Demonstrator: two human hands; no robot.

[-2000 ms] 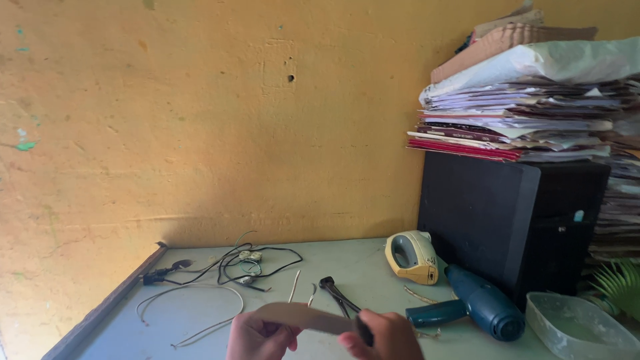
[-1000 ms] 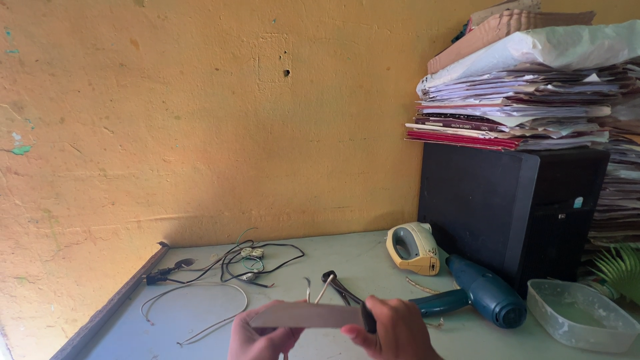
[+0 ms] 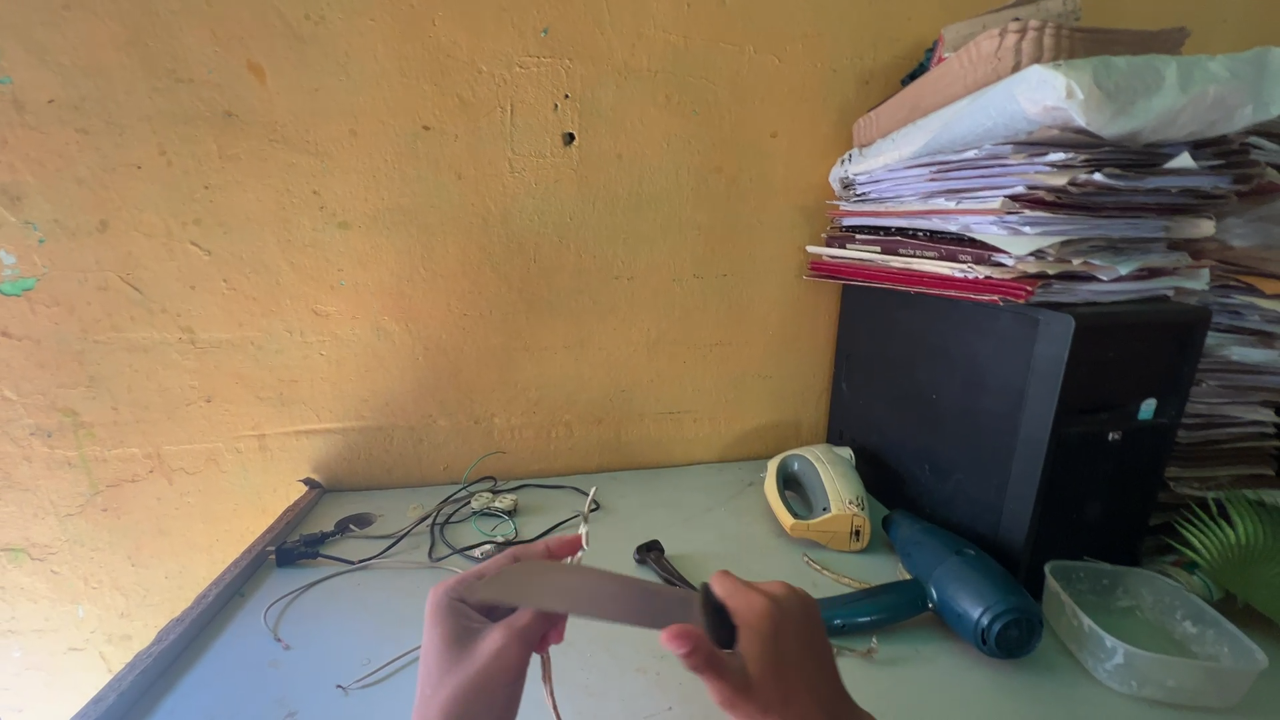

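Observation:
My right hand (image 3: 770, 640) grips the black handle of a knife (image 3: 590, 592), whose broad metal blade points left across my left hand. Between the thumb and fingers of my left hand (image 3: 490, 630) is a thin pale electrical cord (image 3: 585, 520); one end stands up above the fingers and a length hangs below. The blade hides part of the left fingers and the spot where it may meet the cord. Just behind the blade lies a pair of dark pincers (image 3: 655, 560), mostly covered by it and the right hand.
Black cables (image 3: 440, 525) with a plug (image 3: 300, 550) lie at the table's left. At right are a cream hand mixer (image 3: 820, 500), a blue hair dryer (image 3: 960, 590), cord scraps, a plastic container (image 3: 1150, 640) and a black computer tower (image 3: 950, 400) under stacked papers (image 3: 1010, 220).
The knife blade has tilted, its tip end now higher than its handle end. The cord's end now stands up above my left fingers.

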